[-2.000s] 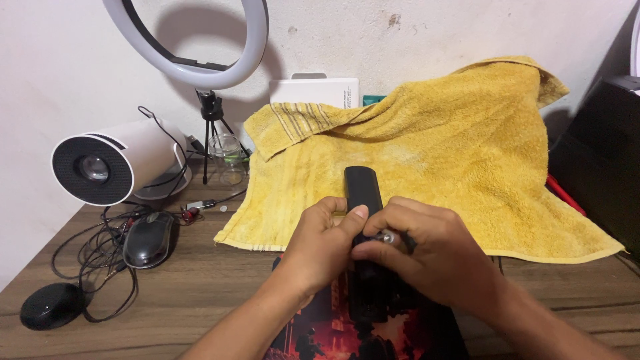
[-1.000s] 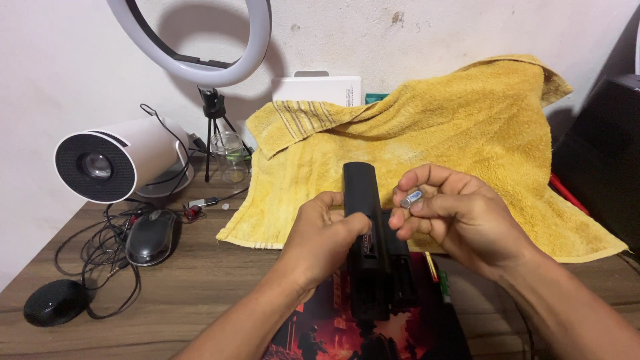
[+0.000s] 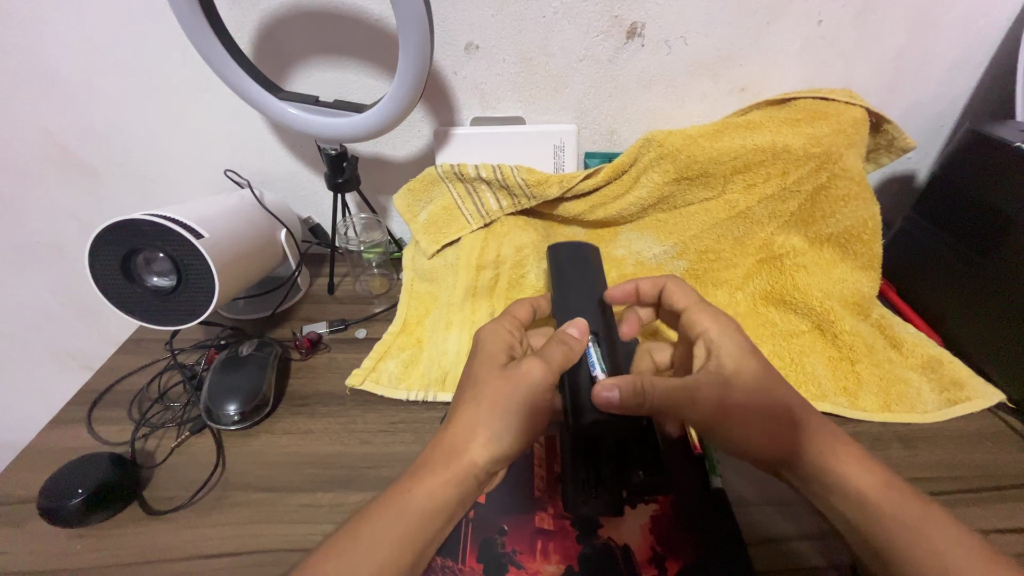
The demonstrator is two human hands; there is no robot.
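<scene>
A black remote control [image 3: 578, 280], its back side up, is held upright in the middle of the view. My left hand [image 3: 520, 376] grips it from the left, the thumb at the edge of its battery compartment. A small battery [image 3: 596, 360] lies at the compartment, partly covered by fingers. My right hand [image 3: 688, 360] is on the right side, its thumb touching the battery's lower end and its other fingers curled near the remote's edge. Whether the battery is fully seated cannot be told. Below is a dark and red printed mat [image 3: 544, 520].
A yellow towel [image 3: 760, 240] spreads behind the hands. At left are a white projector [image 3: 232, 240], a computer mouse [image 3: 242, 382], tangled cables, a black rounded object [image 3: 88, 488], a glass jar [image 3: 366, 252] and a ring light [image 3: 352, 124]. Something black [image 3: 960, 240] stands at right.
My right hand held the battery clear of the remote a second ago; it has moved left and the battery is now at the compartment. My left hand still holds the remote.
</scene>
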